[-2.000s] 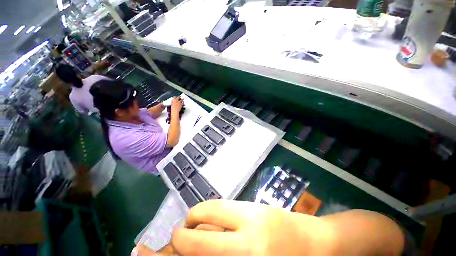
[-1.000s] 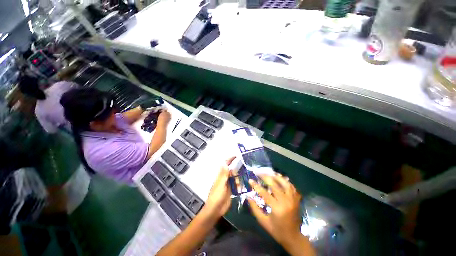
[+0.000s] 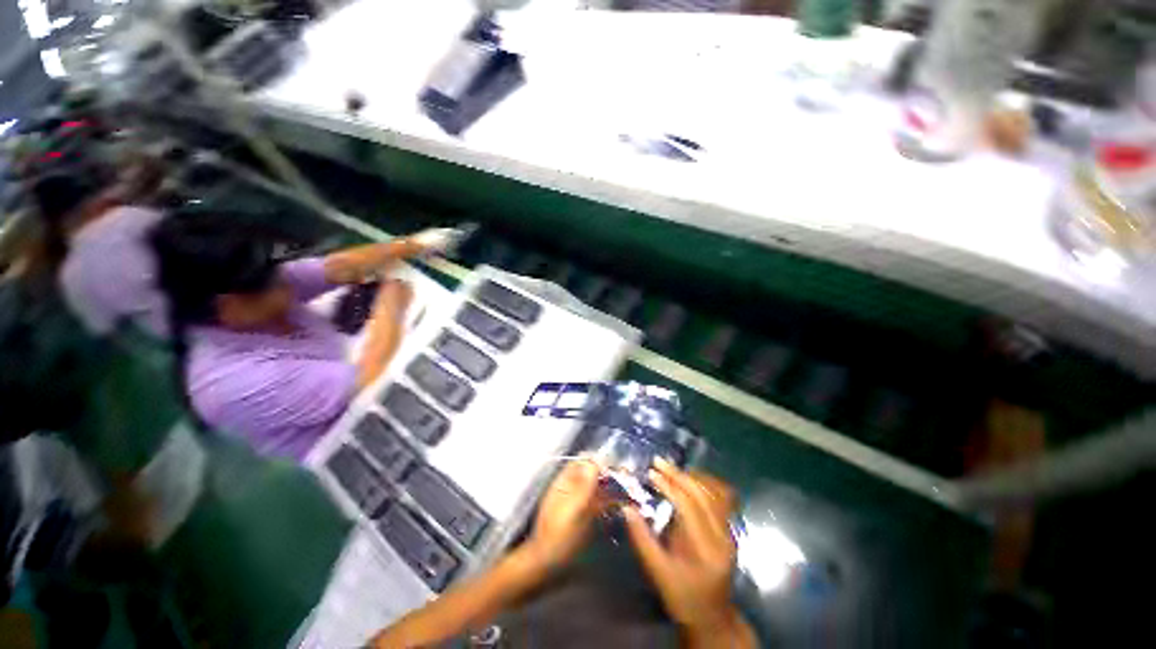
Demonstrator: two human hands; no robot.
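Observation:
A shiny clear sheet of parts [image 3: 640, 425] with dark rectangles lies in front of me at the right edge of the white foam sheet [image 3: 549, 361]. My left hand [image 3: 567, 510] pinches its near left side. My right hand [image 3: 688, 533] is at its near right side, thumb and fingers on it. Blur hides what exactly is between the fingertips. A black ladder-like strip with open windows [image 3: 558, 401] lies over the foam sheet, left of the film. Dark device housings [image 3: 446, 502] lie in rows on the foam sheet's left part.
A glossy film patch [image 3: 771, 552] lies right of my hands. Beyond the pale rail [image 3: 799, 425], dark housings sit on the green conveyor. A raised white shelf [image 3: 710, 89] holds a black device [image 3: 472, 79] and bottles. A neighbouring worker in lilac [image 3: 273, 368] is at left.
Both hands have moved slightly down and left in view, closer together. The ladder-like strip now shows flat, left of the film. The neighbour's arm now reaches out towards the conveyor. The view has shifted and blurred.

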